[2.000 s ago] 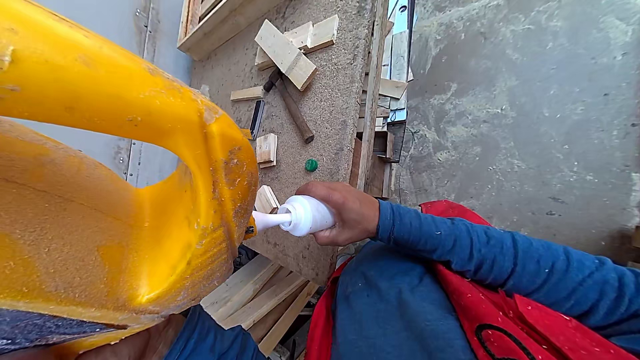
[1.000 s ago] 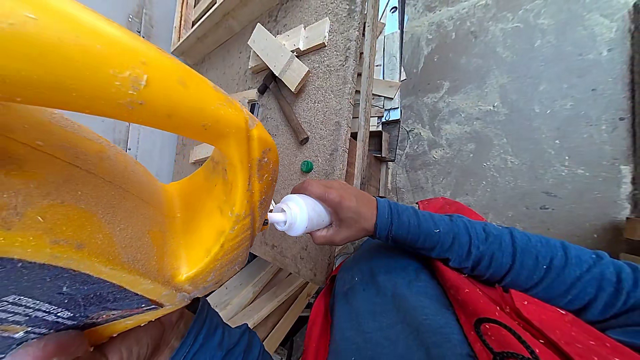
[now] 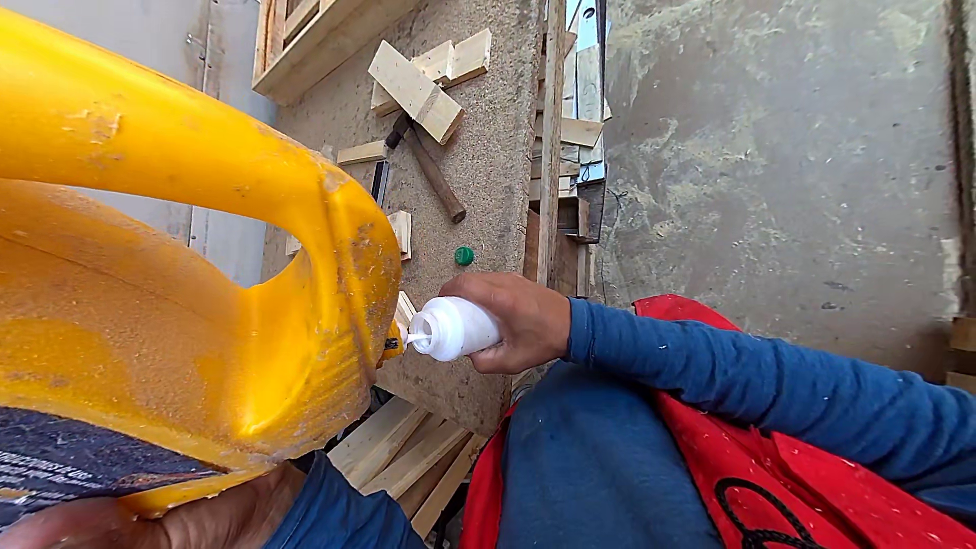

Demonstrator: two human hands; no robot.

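Observation:
A large yellow plastic jug with a moulded handle and a dark label fills the left side, tilted. Under its lower edge, at the bottom left, my left hand supports it, fingers partly hidden. My right hand is wrapped around a white plastic squeeze bottle, its open mouth facing the jug's spout. A thin white stream runs from the spout into the bottle. Just beyond my right hand, a green cap lies on the particleboard bench.
A hammer and wood offcuts lie farther up the bench. A wooden frame stands at the top left. Lumber strips sit below the bench's near end, and more scraps line its right side, beside the concrete floor.
The white stream at the bottle's mouth is thinner than two seconds ago. The jug has shifted slightly to the right, covering more of the bench, while both hands keep their holds.

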